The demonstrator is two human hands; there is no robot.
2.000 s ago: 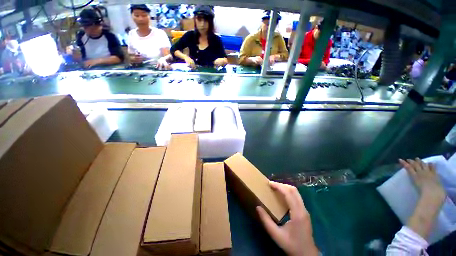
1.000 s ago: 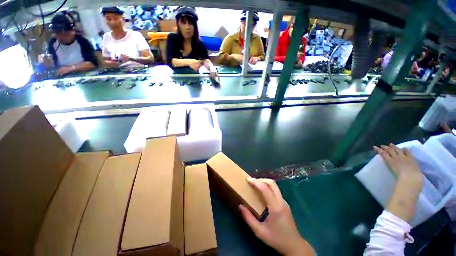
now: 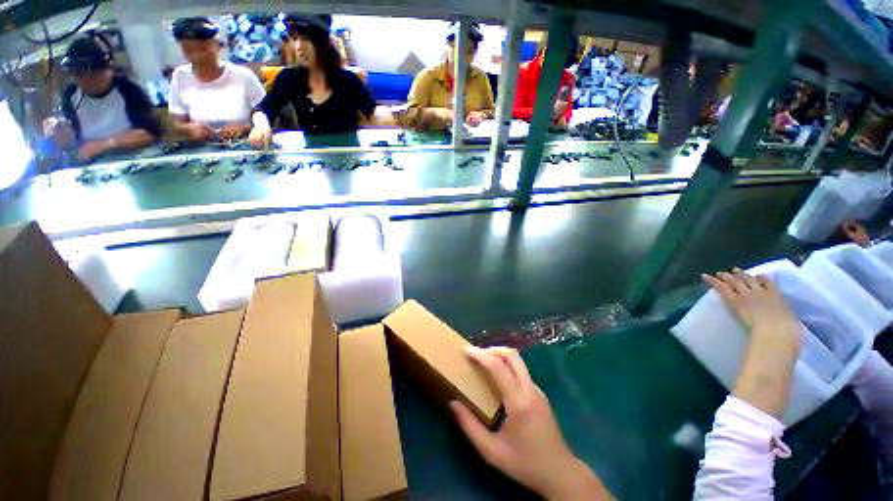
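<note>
My right hand (image 3: 519, 423) holds a narrow brown accessory box (image 3: 443, 358) by its near end, thumb on the left side and fingers on the right. The box stands on the green workbench top (image 3: 597, 411). To its left is a row of several brown accessory boxes (image 3: 269, 391), one taller than its neighbours. Behind them a white foam tray (image 3: 362, 294) on the dark conveyor holds two greyish rounded bagged products with a brown box between them. My left hand is not in view.
At the right, a neighbour's hand and light sleeve (image 3: 769, 333) rest on a white foam tray (image 3: 715, 338). A slanted green post (image 3: 695, 186) stands beyond the bench. Several people sit across the far line (image 3: 323, 176), which carries small black parts. A large brown carton (image 3: 44, 333) is at far left.
The view has turned right, so the boxes and foam tray appear further left. My right hand keeps its grip on the box. More white foam trays show at the right.
</note>
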